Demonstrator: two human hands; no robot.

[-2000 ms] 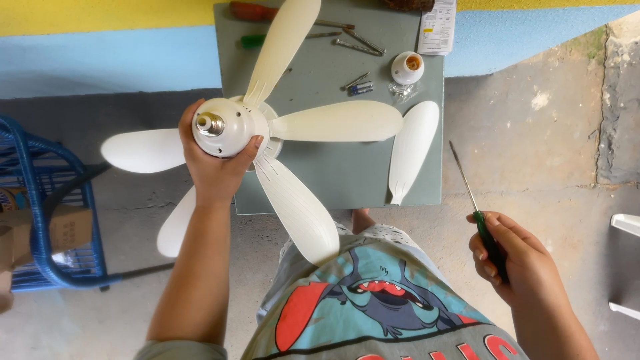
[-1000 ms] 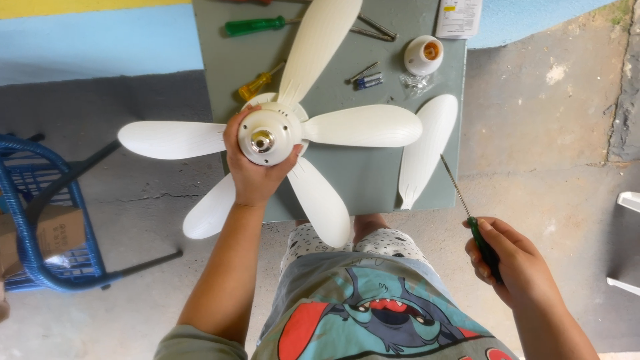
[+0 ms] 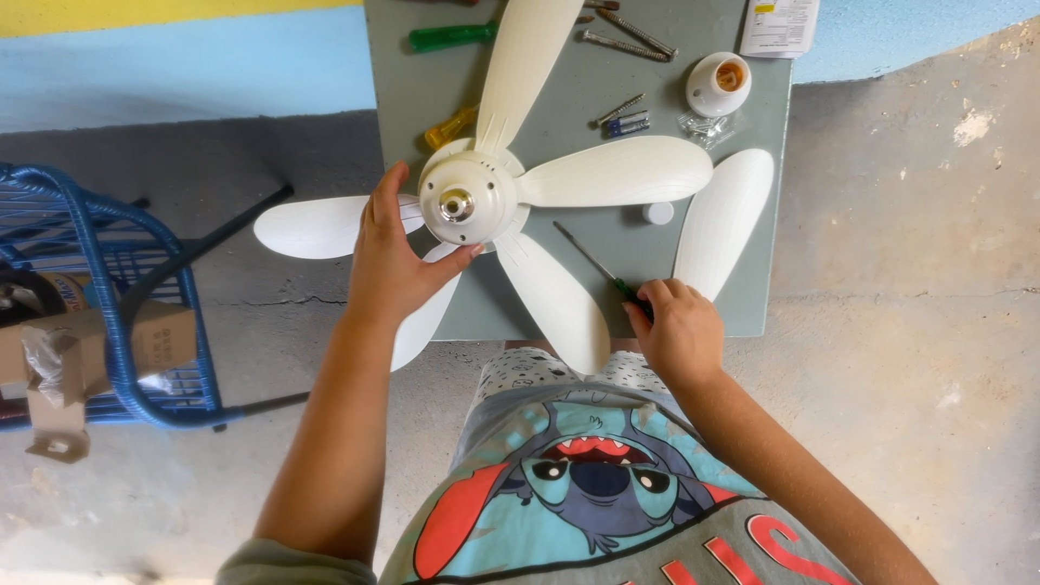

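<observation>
A white fan hub [image 3: 467, 195] with several white blades lies on the grey-green table, a metal screw base pointing up from its middle. My left hand [image 3: 398, 252] rests around the hub's lower left side, thumb at its lower edge and fingers beside a blade. Over the table's front edge, my right hand [image 3: 681, 329] has its fingers on the green handle of a screwdriver [image 3: 593, 258], whose shaft points up and left over the tabletop. A loose white blade [image 3: 725, 219] lies just beyond that hand. A small round white cap [image 3: 658, 213] sits below the right-pointing blade.
On the table [image 3: 751, 313] are a green-handled screwdriver [image 3: 452, 36], a yellow-handled tool [image 3: 451, 126], long screws [image 3: 626, 45], small batteries [image 3: 630, 123], a white lamp socket [image 3: 719, 85], a small clear bag [image 3: 705, 128] and a printed leaflet [image 3: 780, 26]. A blue woven chair [image 3: 106, 284] holding cardboard stands left.
My right hand has brought the screwdriver left, from beside the table to its front edge. My left hand has slid from over the hub to its lower left side.
</observation>
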